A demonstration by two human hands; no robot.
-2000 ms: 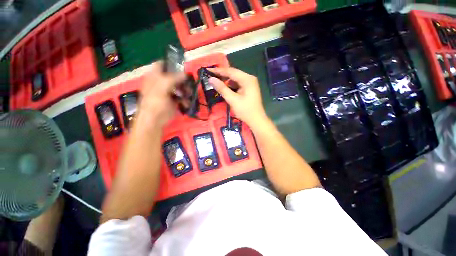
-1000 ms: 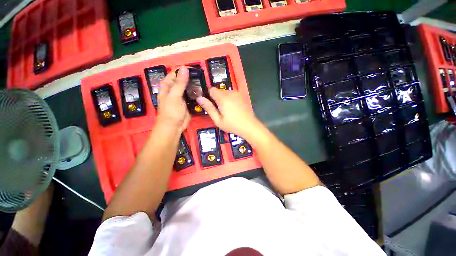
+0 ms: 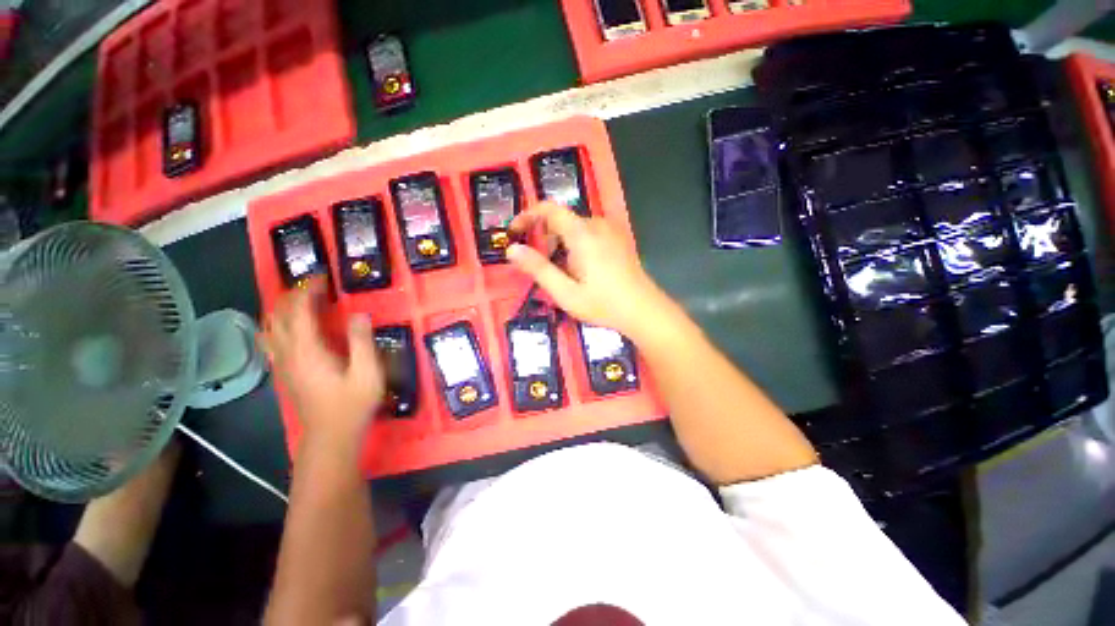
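A red tray (image 3: 499, 450) holds two rows of dark handsets with orange spots. The upper row has several, including one (image 3: 495, 214) at my right fingertips; the lower row has several with pale screens, such as one (image 3: 534, 362). My left hand (image 3: 320, 364) is blurred over the tray's lower left, fingers apart, its thumb beside a darker handset (image 3: 397, 369); nothing shows in it. My right hand (image 3: 589, 269) is over the tray's right part, with thumb and finger close together. A thin black part (image 3: 533, 301) shows under its curled fingers, mostly hidden.
A green fan (image 3: 92, 361) stands at left, with another person's arm (image 3: 128, 520) below it. Beyond the pale strip lie a red tray (image 3: 226, 159), a single handset (image 3: 390, 73) and another red tray (image 3: 734, 51). A smartphone (image 3: 743, 177) and glossy black blister trays (image 3: 942, 232) lie at right.
My left hand has left the upper-row handset and moved down and left. That handset now lies in its pocket. My right hand has stayed near it. The view has shifted, so the scene sits further right.
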